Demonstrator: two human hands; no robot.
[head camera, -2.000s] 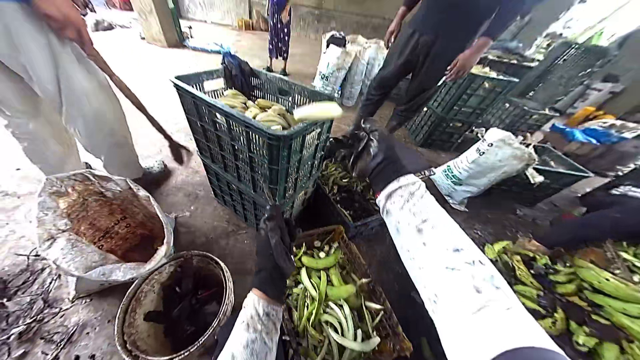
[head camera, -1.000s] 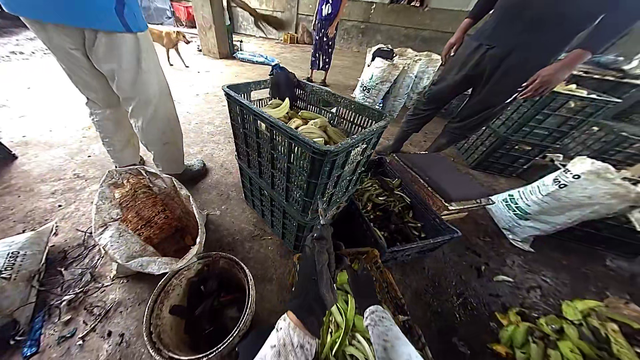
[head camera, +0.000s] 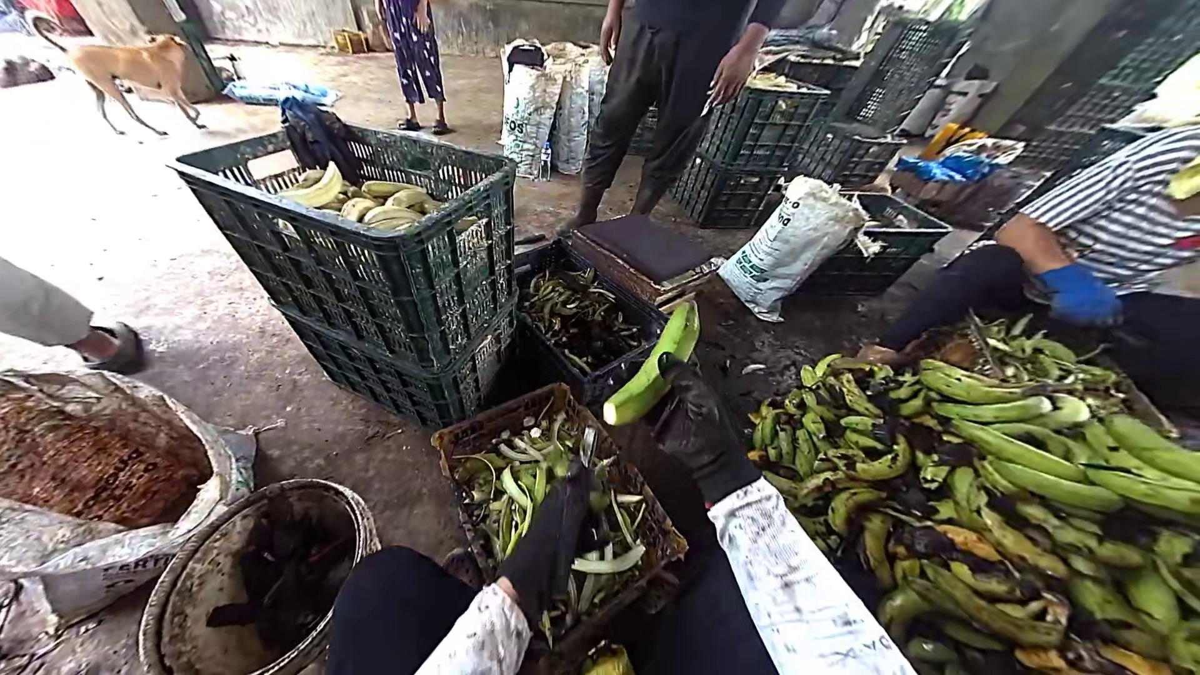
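My right hand (head camera: 698, 427), in a black glove, grips an unpeeled green plantain (head camera: 656, 366) whose near end is cut. Lower and to the left, my left hand (head camera: 553, 534), also black-gloved, holds a small knife (head camera: 588, 446) with its blade pointing up. That hand is over a brown crate (head camera: 670, 544) of green peel strips (head camera: 516, 487). Peeled plantains (head camera: 389, 211) lie in the upper of two stacked dark green crates (head camera: 347, 272). At the right spreads a big pile of green plantains (head camera: 1012, 469), some blackened or yellow.
A bucket (head camera: 361, 516) with dark scraps and an open sack (head camera: 230, 469) of brown fibrous matter stand at the left. A dark crate (head camera: 605, 380) of peels is ahead, near a white sack (head camera: 792, 248). A seated person with a blue glove (head camera: 1078, 292) is beside the pile. Others stand behind; a dog (head camera: 127, 70) is far left.
My right hand has moved away from my left and now has a green plantain in it. The view has swung toward the pile on the right.
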